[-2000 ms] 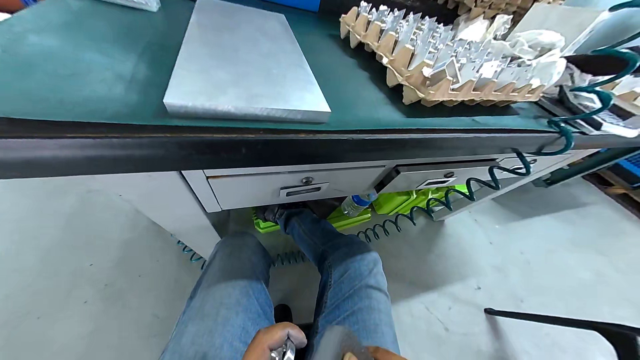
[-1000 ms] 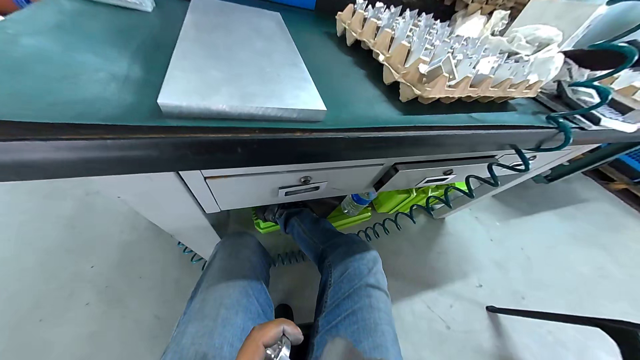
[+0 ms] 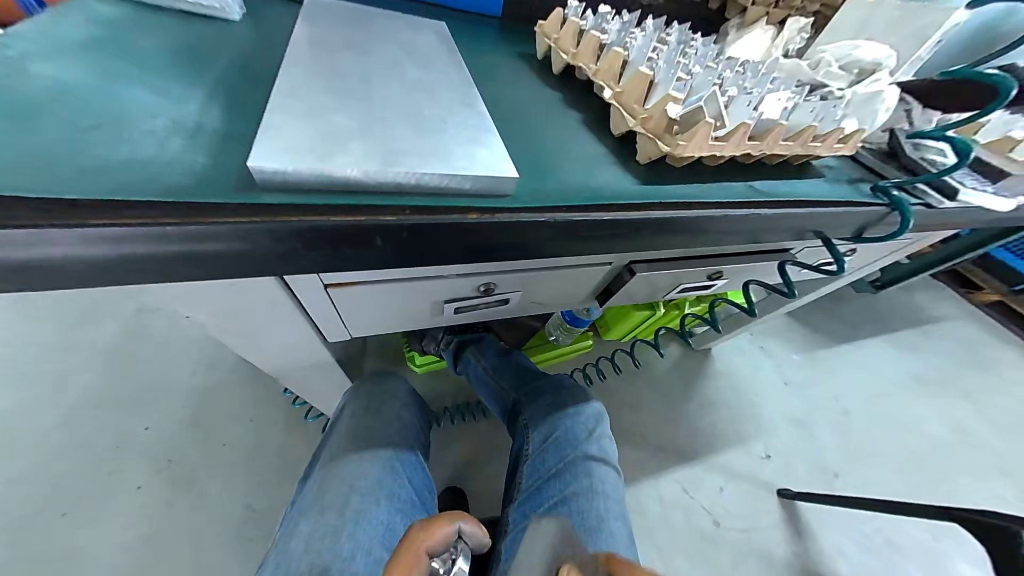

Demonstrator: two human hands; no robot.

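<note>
At the bottom edge, between the thighs, my left hand (image 3: 436, 544) is closed around a small shiny metal part (image 3: 453, 558). Just right of it, my right hand (image 3: 610, 565) shows only in part, with its fingers on a blurred grey flat piece (image 3: 550, 548) whose kind I cannot tell. Both hands are low in my lap, below the bench edge. A thick flat metal plate (image 3: 384, 104) lies on the bench's green mat. To its right, a moulded pulp tray (image 3: 680, 136) holds several small shiny metal parts standing up in its cells.
The bench's dark front edge (image 3: 400, 248) crosses the view, above drawers (image 3: 472, 300). A coiled green hose (image 3: 640, 352) hangs at the right. Under the bench are green bins (image 3: 640, 320) and a plastic bottle (image 3: 570, 324). A black chair part (image 3: 904, 508) sits lower right. Another person's wrist shows top left.
The right hand's fingers and the grey piece, hardly visible one second ago, show again at the bottom edge. The left hand keeps its hold on the metal part.
</note>
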